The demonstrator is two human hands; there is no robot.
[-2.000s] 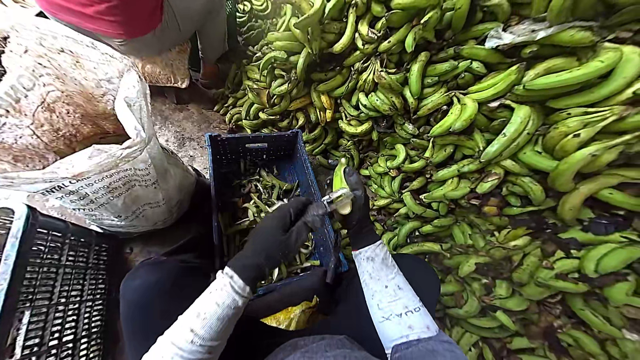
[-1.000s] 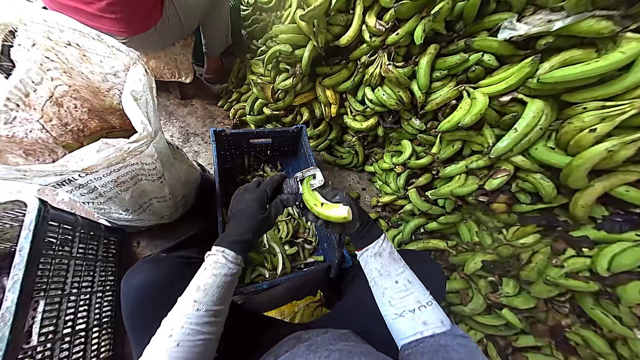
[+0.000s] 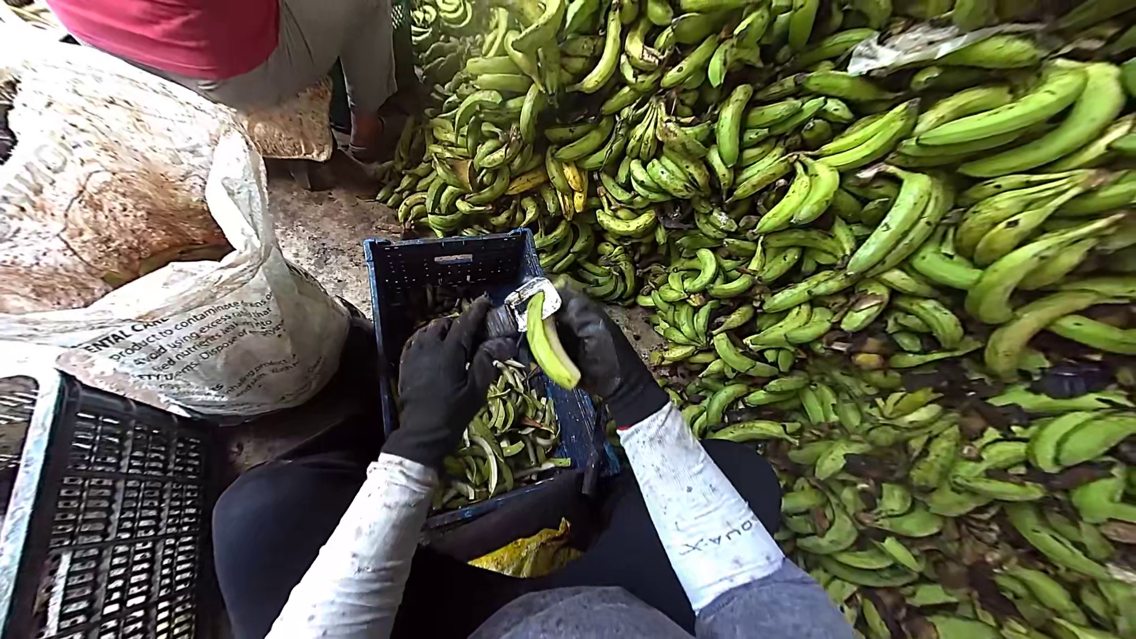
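Observation:
My left hand (image 3: 441,377), in a black glove, grips the dark wrapped handle of a peeling tool (image 3: 540,295), whose pale metal end lies against a green plantain (image 3: 552,348). My right hand (image 3: 599,351), also gloved in black, holds that plantain from the right side; a pale peeled strip shows along it. Both hands are over a blue plastic crate (image 3: 376,328) between my knees. Green peel strips (image 3: 501,435) fill the lower part of the crate. The tool's exact shape is partly hidden by the plantain and fingers.
A large heap of green plantains (image 3: 799,195) covers the right and back, with loose peels (image 3: 896,524) at lower right. To the left stand a white woven sack (image 3: 257,328) and a black plastic crate (image 3: 124,515). A person in a red top (image 3: 177,35) sits at upper left.
The plantain has turned in my right hand: its cut end pointed right a second ago and its lower end now points down. Two seconds ago it stood upright, farther right.

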